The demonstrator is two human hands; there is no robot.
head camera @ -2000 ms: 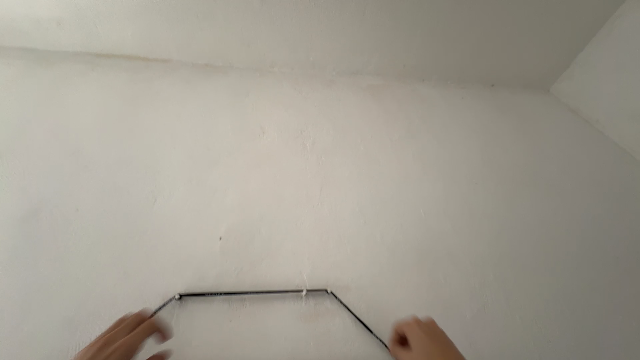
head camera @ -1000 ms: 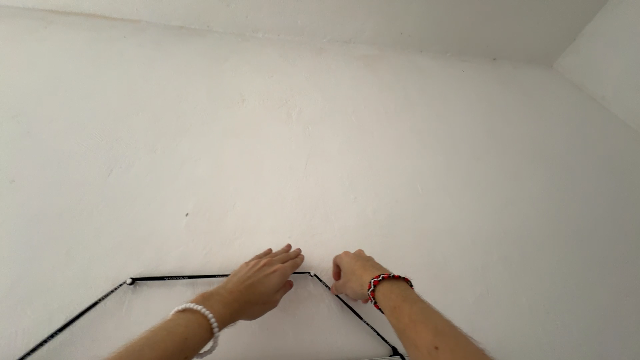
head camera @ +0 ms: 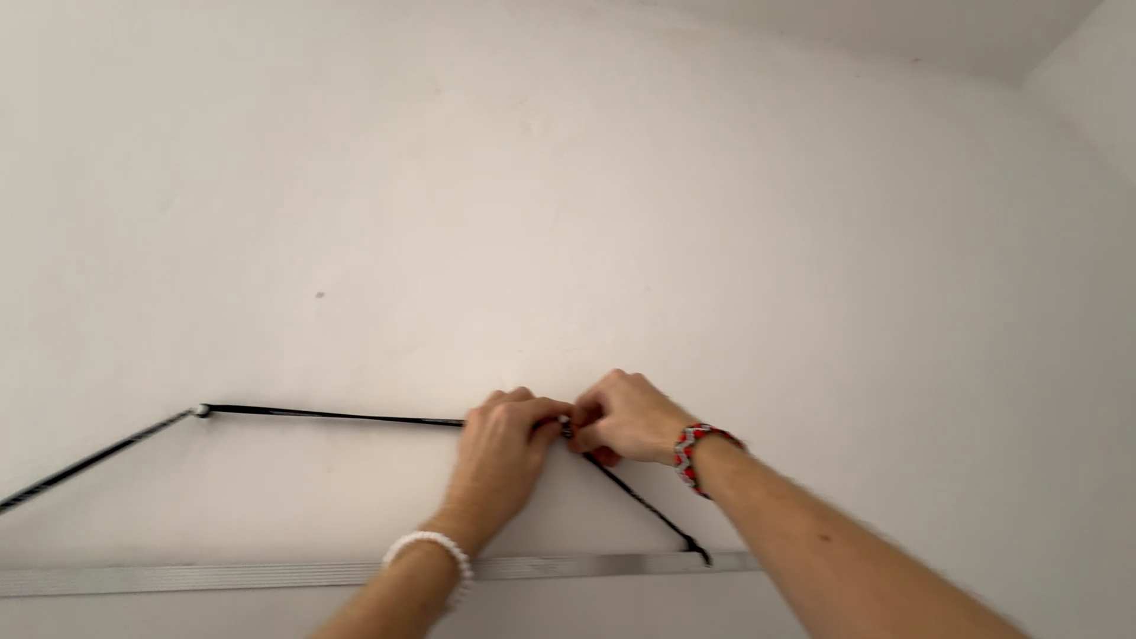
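Observation:
A black cord (head camera: 333,414) runs across the white wall, bent over a small white wall fixing (head camera: 201,410) at the left. Near the view's middle, my left hand (head camera: 508,435), with a white beaded bracelet at the wrist, pinches the cord at its right bend. Close against it, my right hand (head camera: 626,417), wearing a red, black and white woven bracelet (head camera: 688,457), grips the cord at the same bend with curled fingers. Most of that bend is hidden by the fingers. From there the cord slants down to a knot (head camera: 692,543) at a silvery ribbed metal bar (head camera: 222,577).
The wall (head camera: 532,222) bears a small dark mark (head camera: 320,295) left of the middle. The ceiling edge and a room corner lie at the upper right. The metal bar crosses low in the view, behind my left forearm.
My hands, far apart at first, have come together at the cord's right bend. My left hand has moved right along the cord. The metal bar now shows as the view has shifted down.

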